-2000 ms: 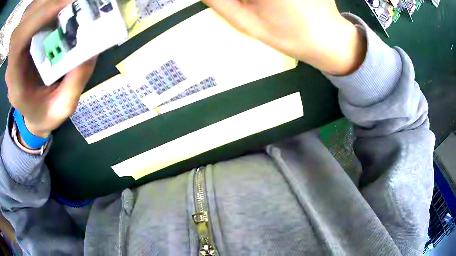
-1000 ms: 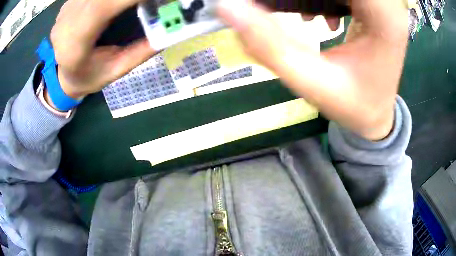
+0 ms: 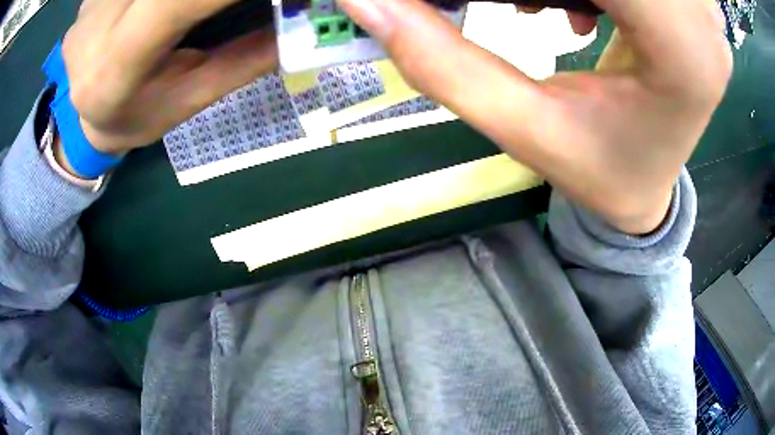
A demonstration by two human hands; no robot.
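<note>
A power supply unit (image 3: 297,51) is at the top edge, cut off by it, with its green terminal block (image 3: 333,31) facing me. My left hand (image 3: 140,81) holds it from the left; its fingertips are out of view. My right hand (image 3: 544,110) reaches in from the right, its thumb tip over the unit beside the terminal block. Its other fingers are mostly cut off or hidden, so I cannot tell whether it holds a tool. Label sheets (image 3: 229,127) with small grey-purple labels lie below the unit, partly covered by paper pieces.
A long cream backing strip (image 3: 374,208) lies on the dark green mat (image 3: 255,204) nearest me. White paper (image 3: 510,42) lies behind my right hand. Small units (image 3: 741,17) are at the upper right edge. A blue coiled cord (image 3: 115,313) is at lower left.
Over two seconds, the unit has moved right and up from the left side with my left hand. My right hand has come over to it, its thumb now beside the terminal block.
</note>
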